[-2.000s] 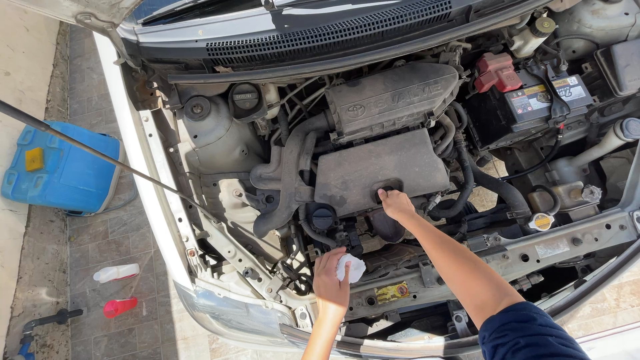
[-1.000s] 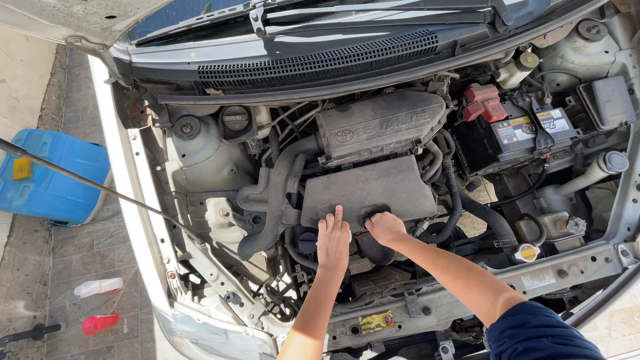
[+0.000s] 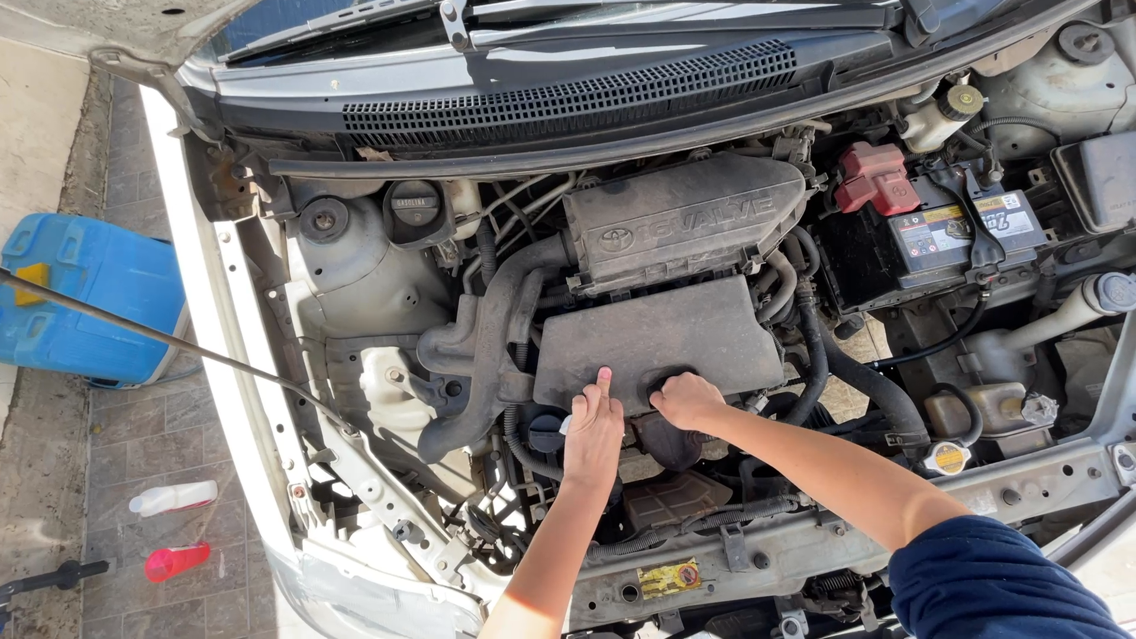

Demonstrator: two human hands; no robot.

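Note:
My left hand (image 3: 593, 435) is at the front edge of the grey plastic engine cover (image 3: 652, 337), index finger extended onto it and the other fingers curled. A small white edge of a cloth or paper (image 3: 565, 425) shows beside those curled fingers. To its right, my right hand (image 3: 685, 401) has its fingers bent at the dark recess in the cover's front edge; the fingertips and whatever they touch are hidden. A round black cap (image 3: 546, 432) lies just left of my left hand. Behind the cover is the air filter housing (image 3: 683, 222).
The battery (image 3: 958, 226) with its red terminal cover (image 3: 876, 177) is at the right, above the radiator cap (image 3: 948, 458). A hood prop rod (image 3: 191, 348) crosses the left side. On the paving are a blue container (image 3: 84, 297), a white bottle (image 3: 173, 499) and a red container (image 3: 177, 562).
My left hand has moved up from near the front crossmember onto the engine cover, and less of the white cloth or paper shows. My right hand stays at the recess.

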